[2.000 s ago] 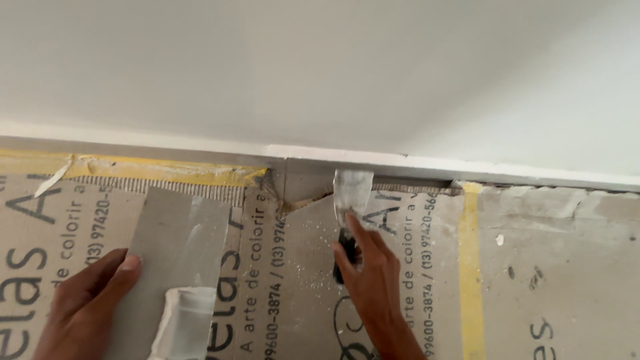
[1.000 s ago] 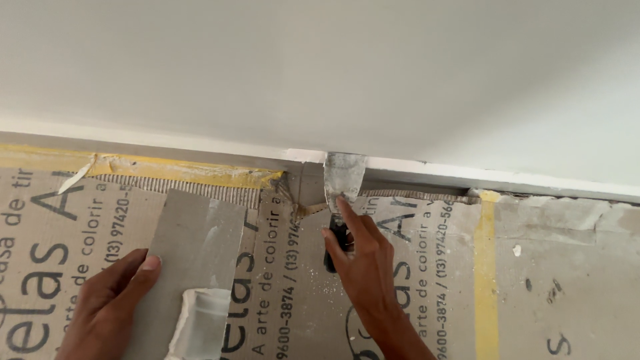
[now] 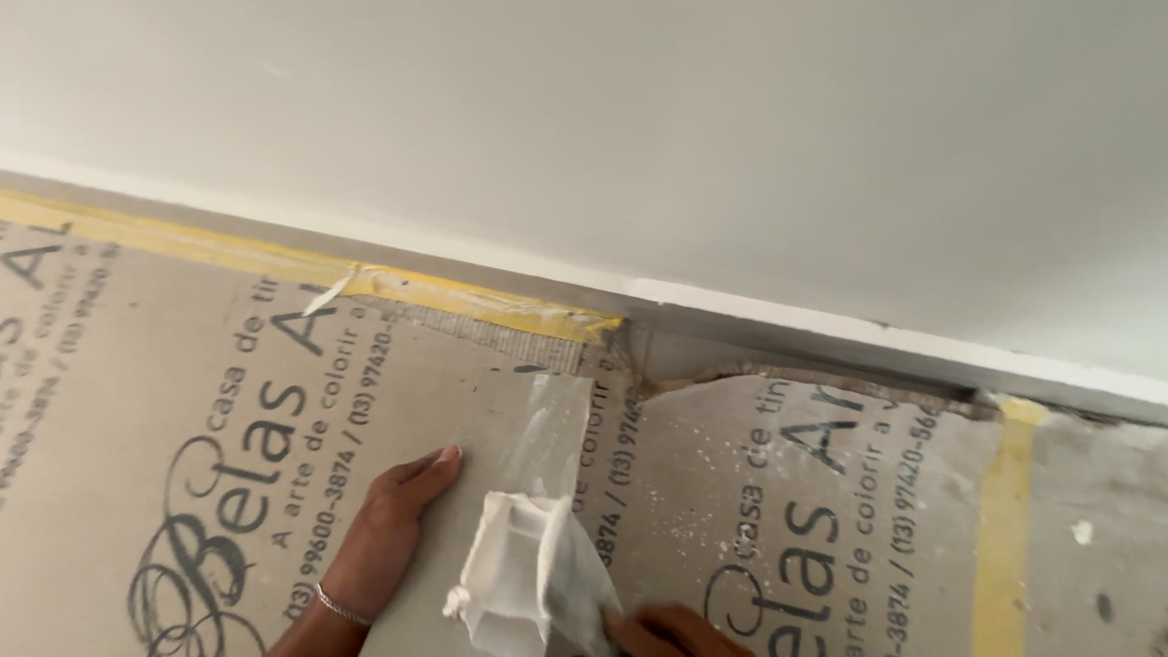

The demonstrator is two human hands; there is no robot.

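My left hand (image 3: 392,525) holds a flat grey board (image 3: 493,429) by its left edge, with the thumb on top; a bracelet circles the wrist. White filler paste (image 3: 511,566) lies on the board's lower part. At the bottom edge, my right hand (image 3: 680,630), blurred and partly cut off, grips a putty knife whose blade (image 3: 579,570) is tilted against the right side of the paste. The knife's handle is hidden.
Printed cardboard (image 3: 347,474) covers the floor, its torn edge near the wall's base. Yellow masking tape (image 3: 474,301) runs along the base, and another strip (image 3: 1004,529) crosses at the right. The white wall (image 3: 639,137) rises behind.
My right hand has moved the putty knife from the wall's base down to the paste on the board. The view has shifted left.
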